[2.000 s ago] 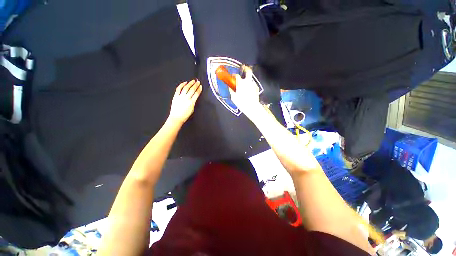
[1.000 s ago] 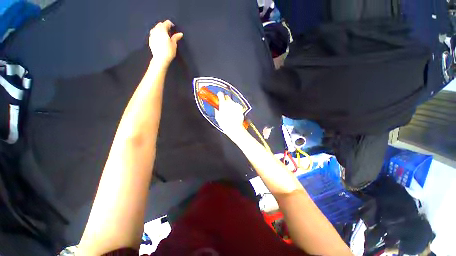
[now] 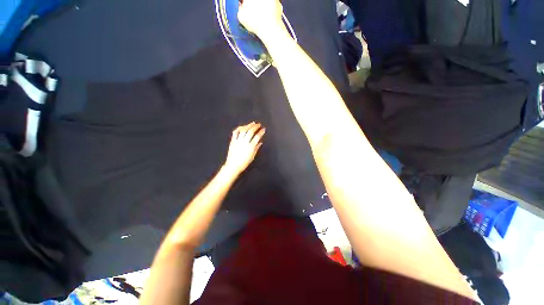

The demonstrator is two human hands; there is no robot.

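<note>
A black garment piece (image 3: 149, 137) lies wide and flat on the dark table cover (image 3: 125, 41). My left hand (image 3: 244, 145) rests on the piece near its right edge, fingers slightly apart, holding nothing that I can see. My right hand (image 3: 261, 15) is on the handle of the steam iron (image 3: 243, 40) at the top edge of the picture. The iron's blue body and pale outlined rim show around the hand, and its upper part is cut off. No white strip shows under or beside my hands.
Black pieces with white bands (image 3: 33, 98) lie at the left. A pile of black pieces (image 3: 453, 113) is at the right, over the table's edge. A bright blue packet (image 3: 490, 211) is lower right. A red object (image 3: 337, 256) and scraps (image 3: 113, 287) show below the table edge.
The iron and my right hand have moved away from me to the top of the picture. My left hand has come back nearer to me from the far part of the piece.
</note>
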